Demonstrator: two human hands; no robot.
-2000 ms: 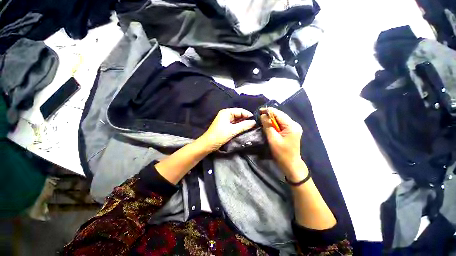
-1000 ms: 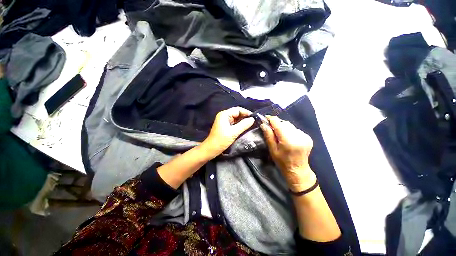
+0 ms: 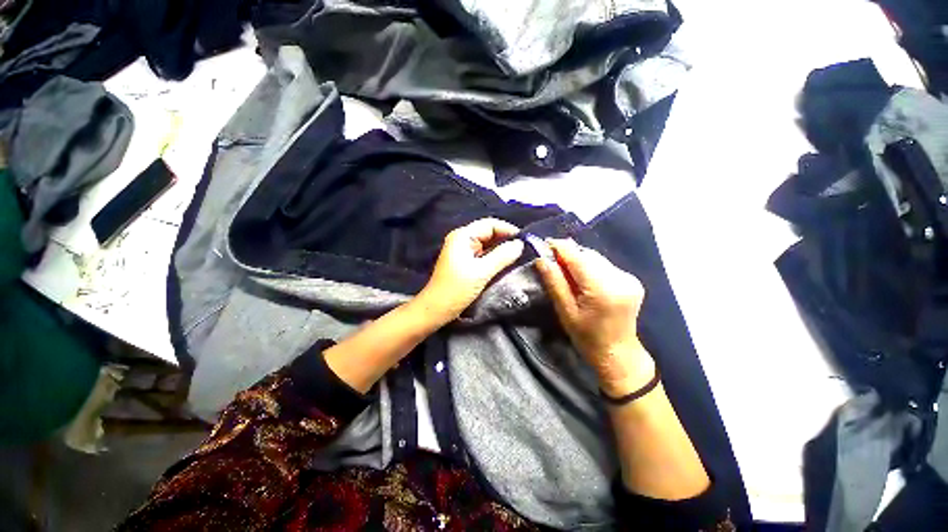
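Note:
A black and grey denim jacket (image 3: 364, 197) lies spread before me, its grey inside partly turned up. My left hand (image 3: 473, 272) pinches a narrow dark edge of it between thumb and fingers. My right hand (image 3: 590, 293) is at the same edge, its fingertips close to the left ones. A small pale, shiny tip shows at the right fingertips; the rest of any tool is hidden in the hand. A dark button placket (image 3: 442, 400) with small shiny dots runs down near my lap.
More black and grey jackets (image 3: 457, 73) are heaped beyond my hands, and others (image 3: 858, 249) lie at the right. A phone (image 3: 134, 202) lies on the white table (image 3: 717, 208) at the left, near a grey garment (image 3: 69, 140). Green cloth (image 3: 42, 353) shows at the left edge.
The orange handle seen in my right hand two seconds ago no longer shows. My right hand has turned over the edge and sits slightly further right. The left hand keeps its pinch.

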